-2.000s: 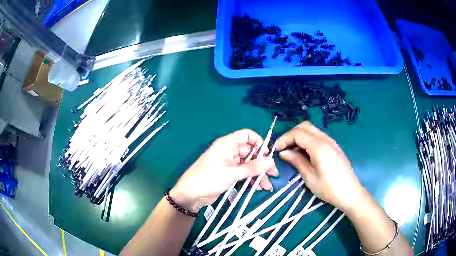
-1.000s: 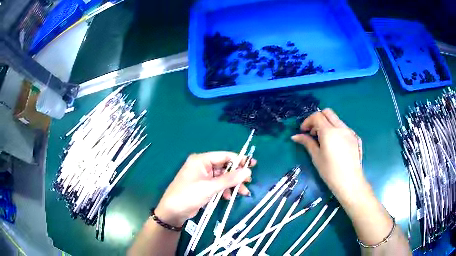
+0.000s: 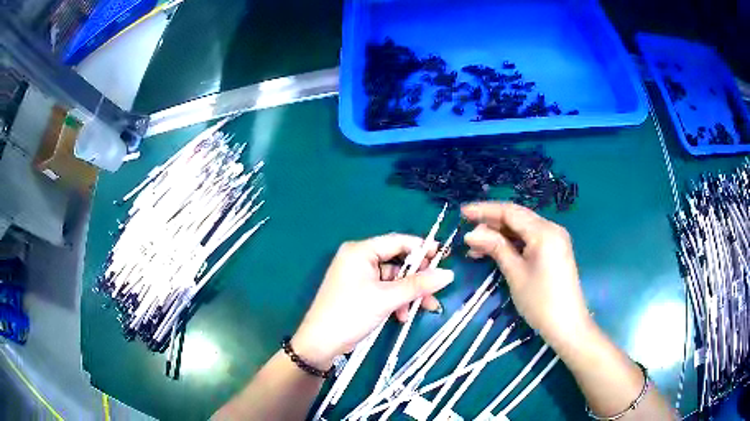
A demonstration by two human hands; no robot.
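My left hand [image 3: 374, 284] grips a few pale leads [image 3: 355, 362] between thumb and fingers, their upper ends pointing up and right. My right hand [image 3: 534, 263] is just right of these ends, thumb and index finger closed around a small black cap [image 3: 457, 224] at the tip of one held lead. How far the cap sits on the lead is too small to tell. Other pale leads [image 3: 460, 333] with dark ends lie fanned below and between the hands, some with white labels. A loose heap of black pieces [image 3: 485, 173] lies beyond the hands.
A large blue tray [image 3: 493, 130] with black pieces stands behind the heap, a smaller blue tray [image 3: 719, 150] to its right. A pile of pale leads [image 3: 177, 230] lies at left, another [image 3: 715, 271] at the right edge. A pale metal strip [image 3: 247, 100] crosses the green bench.
My right hand has moved from the heap's edge back left to the tips of the held leads. My left hand still holds its leads. The whole view has shifted slightly.
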